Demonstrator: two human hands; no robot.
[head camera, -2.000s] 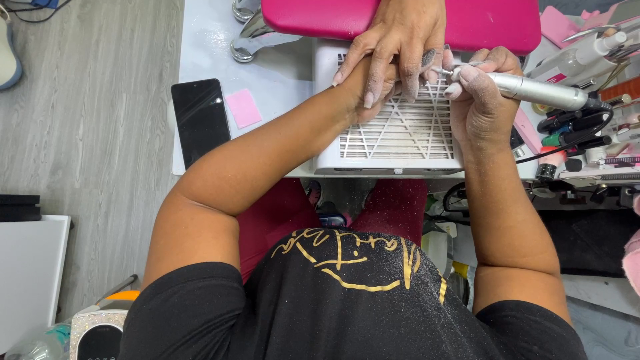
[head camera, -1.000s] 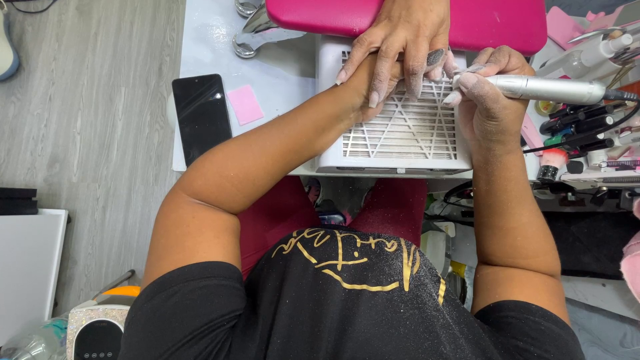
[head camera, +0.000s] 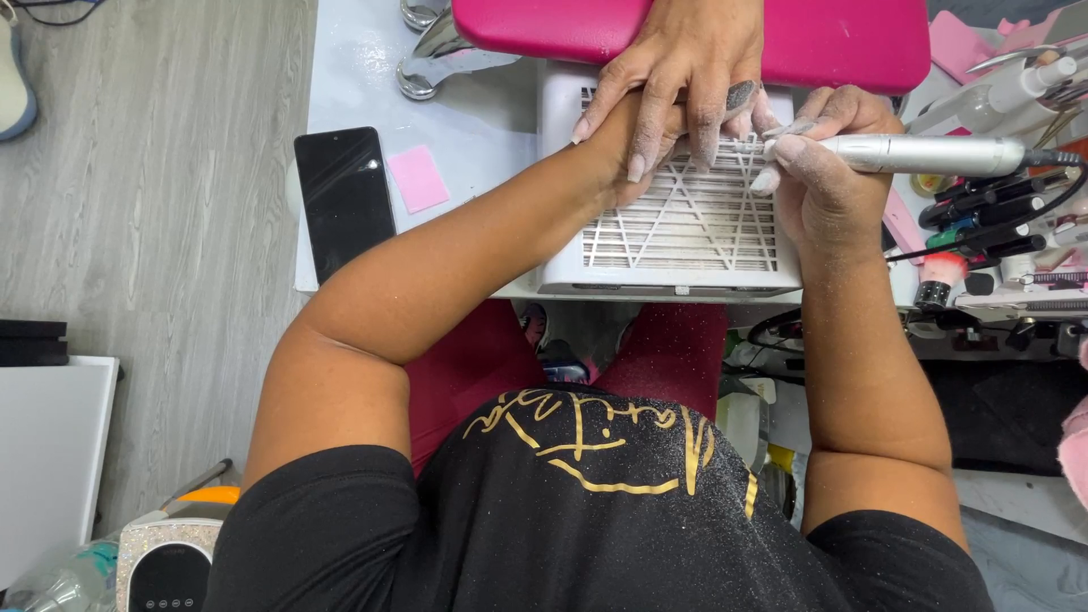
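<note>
My right hand (head camera: 837, 170) grips a silver electric nail drill (head camera: 935, 155), its tip pointing left at a dusty fingernail of another person's hand (head camera: 701, 68). That hand reaches in from the top, palm down, over a pink padded armrest (head camera: 841, 42). My left hand (head camera: 633, 140) lies beneath its fingers and holds them, my own fingers mostly hidden. Below both is a white nail dust collector (head camera: 671, 276) with a slatted grille and a pleated filter under it. White dust coats the fingers. The contact of the bit with the nail is too small to tell.
A black smartphone (head camera: 344, 200) and a pink square pad (head camera: 418, 178) lie left on the white table (head camera: 348, 76). At right stand bottles, a soft pink brush (head camera: 941, 272) and dark polish bottles (head camera: 986, 208). The drill's black cord (head camera: 1041, 212) loops past them. A chrome armrest leg (head camera: 442, 51) stands behind.
The drill and my right hand have shifted slightly against the other person's fingers. My left hand keeps its hold.
</note>
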